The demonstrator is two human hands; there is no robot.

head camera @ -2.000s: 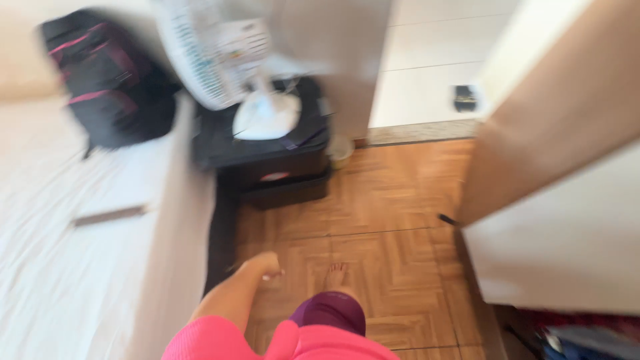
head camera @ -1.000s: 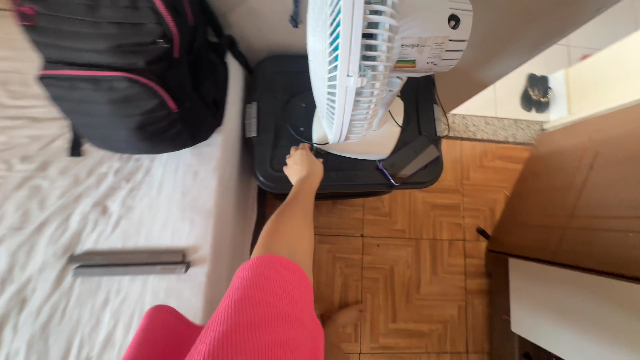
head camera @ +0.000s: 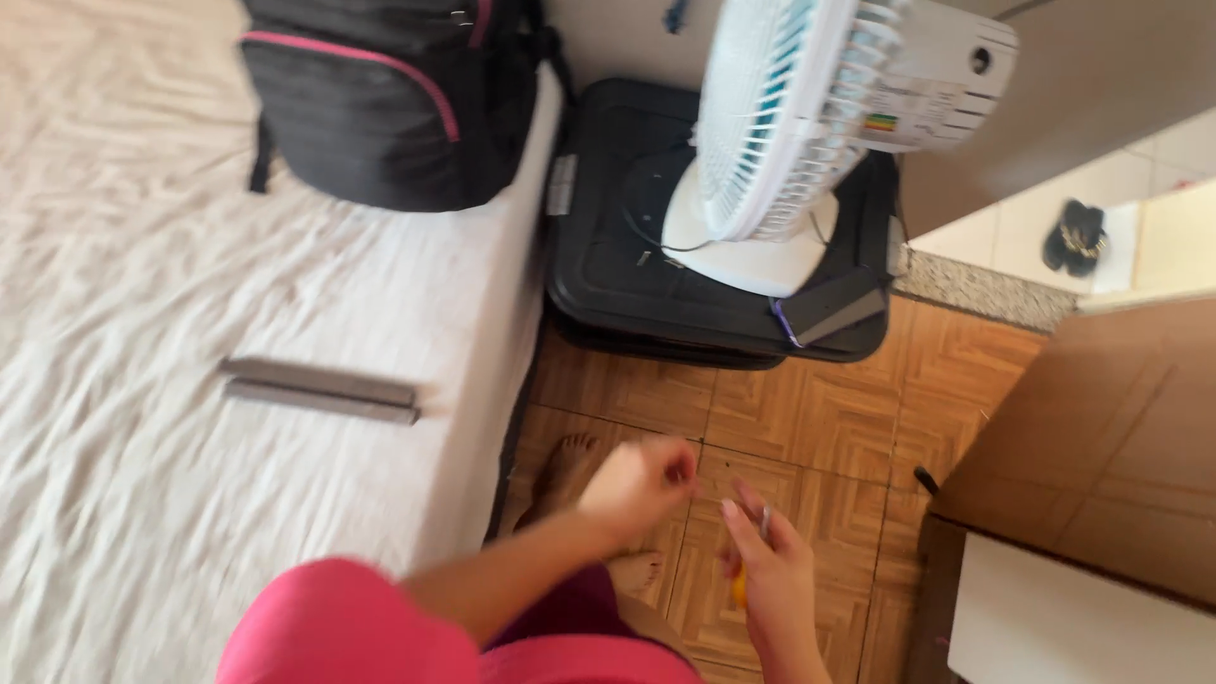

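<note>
My left hand (head camera: 641, 484) is out in front of my body above the wooden floor, blurred, its fingers curled; something small may be between them, too blurred to name. Just to its right, my right hand (head camera: 765, 556) holds a small tool with a yellow-orange handle (head camera: 740, 587) and a metal part by the fingers, perhaps a screwdriver. The two hands are apart. Beyond them a white table fan (head camera: 760, 123) stands on a black plastic lidded box (head camera: 617, 275), where tiny pieces (head camera: 644, 257) lie near the fan's base.
A dark notebook or case (head camera: 836, 304) lies at the box's front right corner. On the bed (head camera: 313, 513) at the left are a black backpack (head camera: 380, 104) with pink trim and two grey strips (head camera: 318, 391). Brown furniture (head camera: 1102, 427) stands at the right. Black sandals (head camera: 1075, 237) lie past the doorway.
My left hand has drawn back from the black box, where it was touching near the fan's base, to in front of my body. My right hand has come into view.
</note>
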